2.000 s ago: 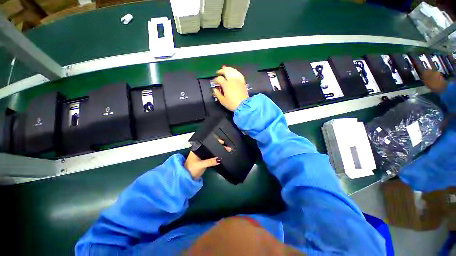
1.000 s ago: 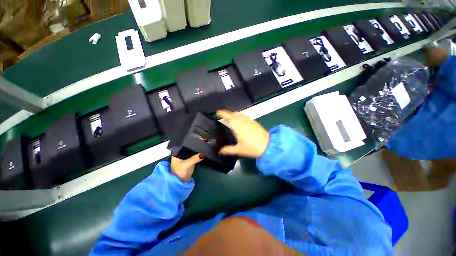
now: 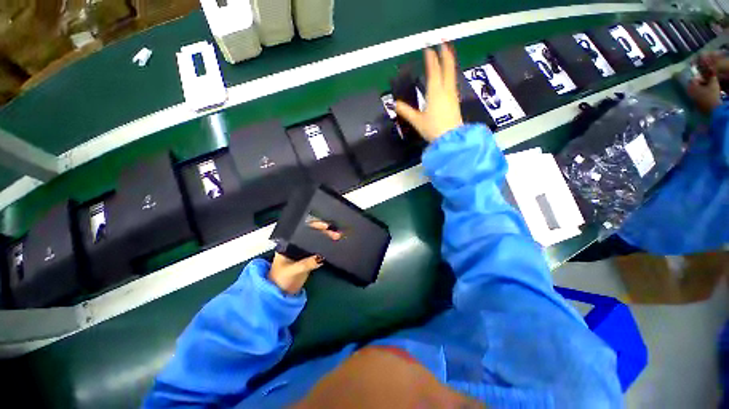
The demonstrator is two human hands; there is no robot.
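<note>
My left hand point(image 3: 294, 270) holds black slotted inserts point(image 3: 352, 240) over the bench, just in front of the rail. Its fingers show through the slot. My right hand point(image 3: 438, 100) is over the row of boxes with its thumb and fingers spread. A dark piece lies between them, partly hidden, and whether it is gripped is unclear. Open black boxes point(image 3: 320, 148) stand in the row beside black lids with a small pale logo point(image 3: 266, 156). White-and-dark contents show in several boxes.
White slotted inserts point(image 3: 543, 200) are stacked on the right of the bench, beside a clear bag point(image 3: 623, 152) of dark parts. Behind the far rail point(image 3: 336, 72) are white stacks point(image 3: 272, 20) and a single white piece point(image 3: 201, 76). Another person's hand point(image 3: 703, 88) is at far right.
My right hand has moved away from the inserts in my left hand, up and right to the boxes. The boxes near me have shifted right in the view.
</note>
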